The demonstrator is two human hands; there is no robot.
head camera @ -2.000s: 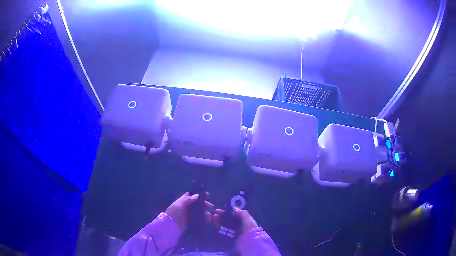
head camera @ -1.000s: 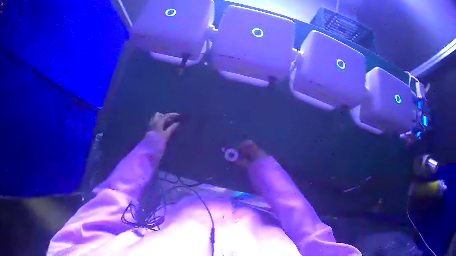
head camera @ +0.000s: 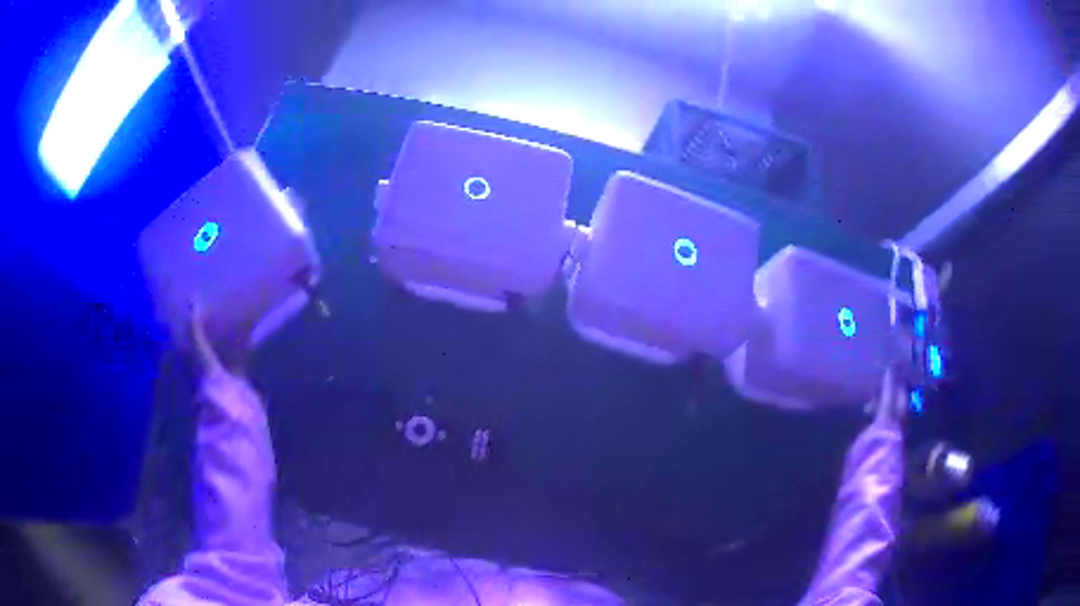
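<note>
Several white box-shaped projectors with glowing rings stand on the dark mat. The leftmost projector (head camera: 243, 255) is turned and sits apart from the others. My left hand (head camera: 206, 341) touches its near side with extended fingers; whether it grips is unclear. My right hand (head camera: 887, 393) is small and blurred at the near right corner of the rightmost projector (head camera: 817, 326); its fingers are partly hidden. Two more projectors, one (head camera: 480, 213) left of centre and one (head camera: 666, 263) right of centre, stand between. A black remote (head camera: 420, 430) lies on the mat, its pale ring and small buttons showing.
A bright projected patch (head camera: 107, 95) shows on the blue left curtain. A mesh crate (head camera: 734, 152) stands at the far edge. A power strip with blue lights (head camera: 933, 355) is at the right edge, with blurred pale and yellow cylinders (head camera: 965, 519) nearer. Thin cords lie by my lap.
My hands have spread apart to the outer projectors. The remote, earlier at my right hand, now lies on the mat. The leftmost projector has turned and shifted left; a bright patch has appeared on the curtain.
</note>
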